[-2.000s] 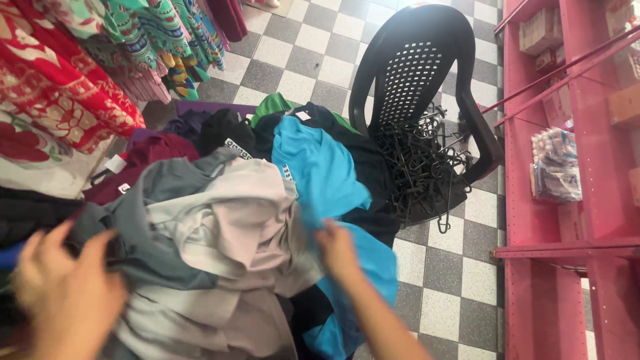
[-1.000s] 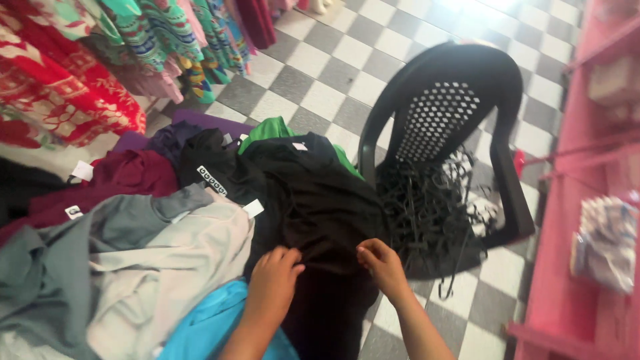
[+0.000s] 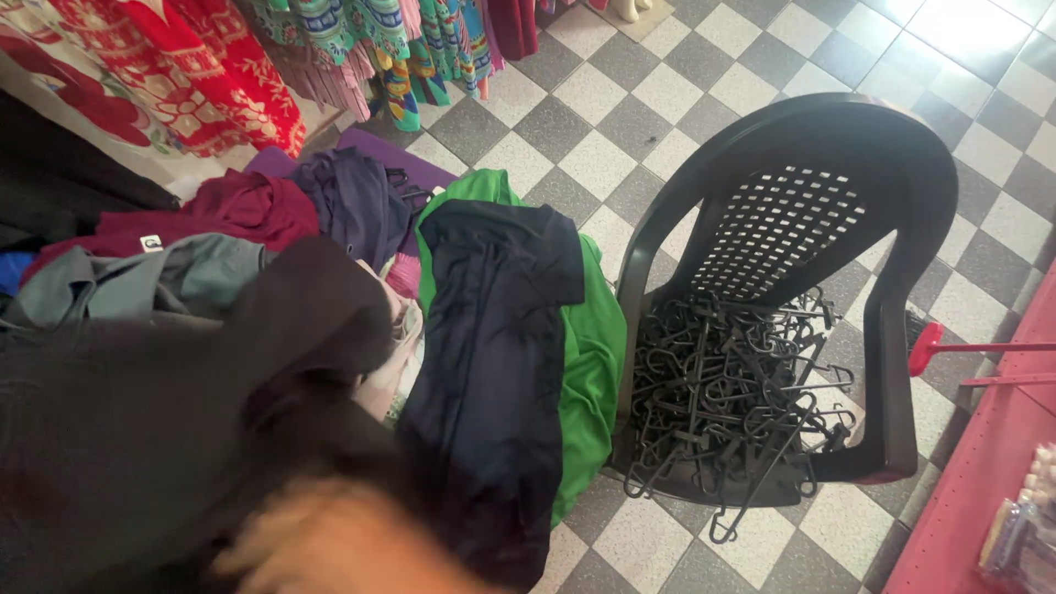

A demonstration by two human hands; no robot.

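A blurred hand, which looks like my right hand, is at the bottom centre, against a black garment that spreads over the left of the pile. Whether its fingers grip the cloth cannot be made out. My left hand does not show. Beside the black garment lies a dark navy garment on top of a green garment. Behind are a grey garment, a maroon garment and a dark purple-blue garment. A little light beige cloth shows between them.
A black plastic armchair stands at the right with many tangled black hangers on its seat. Patterned clothes and a red floral garment hang at the back left. Pink metal shelving runs along the right edge over the checkered floor.
The black garment that lay by the chair one second ago is now over the left of the pile, covering much of the grey and beige cloth. The navy and green garments are more exposed.
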